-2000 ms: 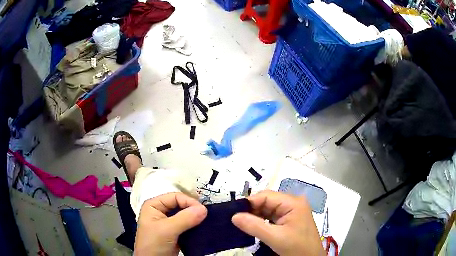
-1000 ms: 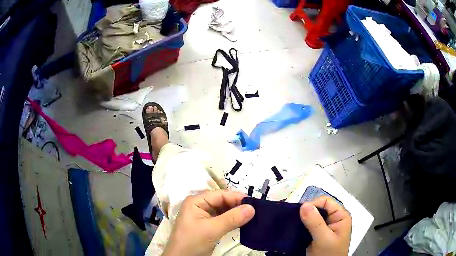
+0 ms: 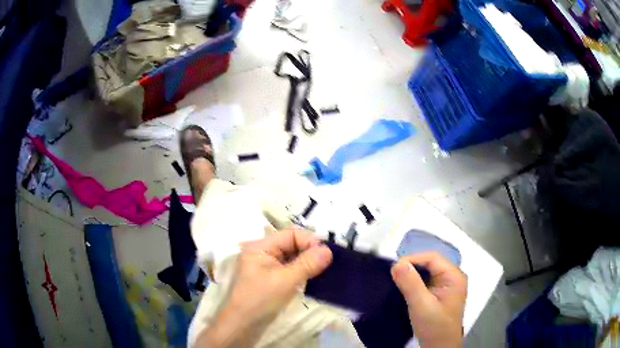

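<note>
A dark navy pocket flap (image 3: 357, 277) is held up by its two upper corners above the lap. My left hand (image 3: 275, 275) pinches its left corner between thumb and fingers. My right hand (image 3: 435, 289) pinches its right corner. The flap is slightly blurred and tilts down to the right. A grey-blue stack of unturned flaps (image 3: 427, 246) lies on the white board (image 3: 481, 270), partly behind my right hand. More dark navy cloth (image 3: 386, 328) shows below the held flap; whether it is the turned stack I cannot tell.
My beige-trousered leg and sandal (image 3: 197, 146) are at left. On the floor lie black scraps, a black strap (image 3: 297, 88), blue cloth (image 3: 364, 148) and pink cloth (image 3: 122, 198). A bin of khaki garments (image 3: 187, 78) stands upper left, blue crates (image 3: 469, 88) upper right. Dark cloth hangs at right.
Against one second ago, the view has shifted, so the surroundings sit higher. Both hands still hold the flap, now tilted. Dark cloth now shows beneath it. Earlier, the hands were closer together.
</note>
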